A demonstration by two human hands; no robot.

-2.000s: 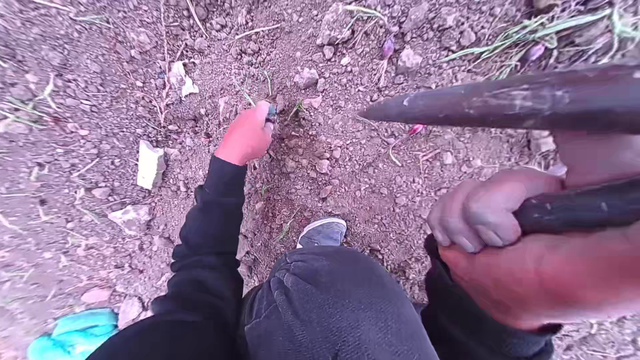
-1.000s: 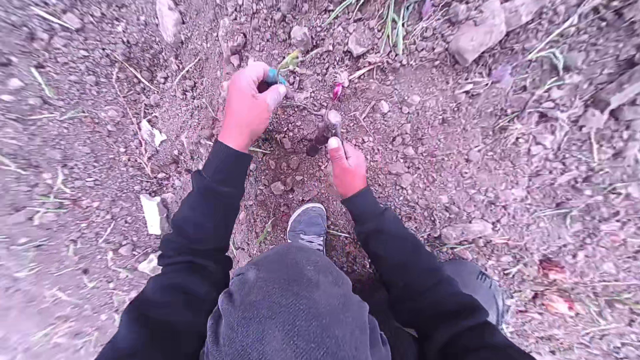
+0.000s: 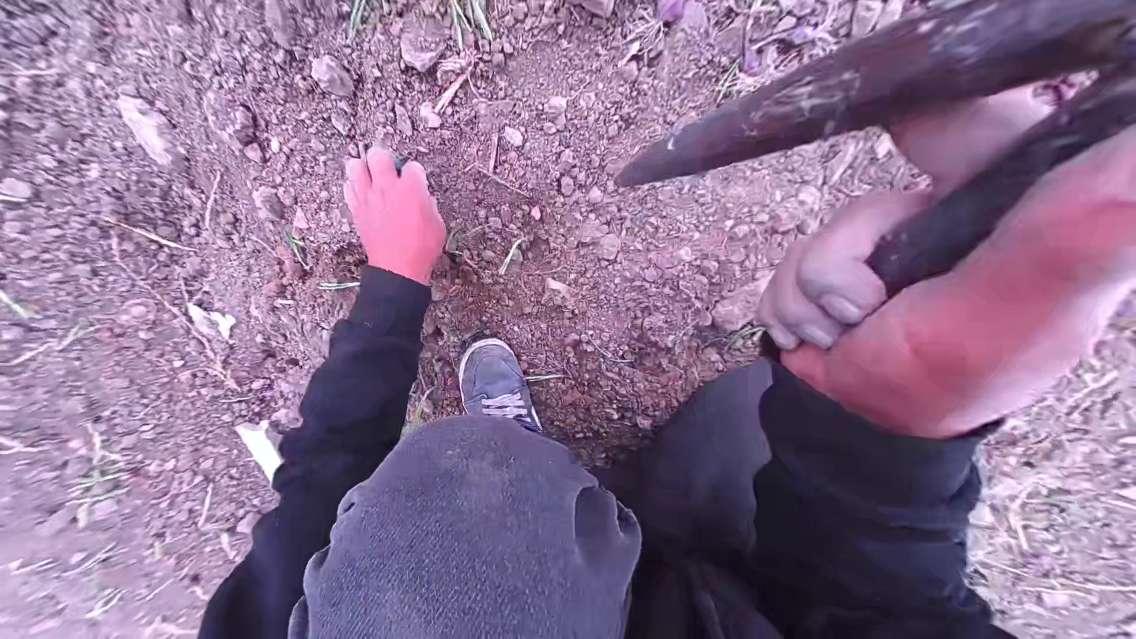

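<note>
My left hand (image 3: 397, 213) is down at the stony soil (image 3: 568, 231), back of the hand up, fingers bent against the ground. A small dark thing shows by its fingers, too little seen to name. Large and close at the right, my right hand (image 3: 843, 275) is closed round the dark handle of a hand tool (image 3: 941, 213). The tool's pointed dark head (image 3: 781, 106) reaches leftward over the soil and hides part of it.
Between the hands is my grey shoe (image 3: 497, 382), with my knee in dark trousers (image 3: 479, 524) below. Stones (image 3: 146, 129) and a pale flat piece (image 3: 262, 448) lie at the left. Grass tufts (image 3: 470, 18) stand at the top, dry stalks at the right.
My right hand was low near the soil beside my left one second ago; now it is raised at the right with the tool. My left hand has moved down to the soil.
</note>
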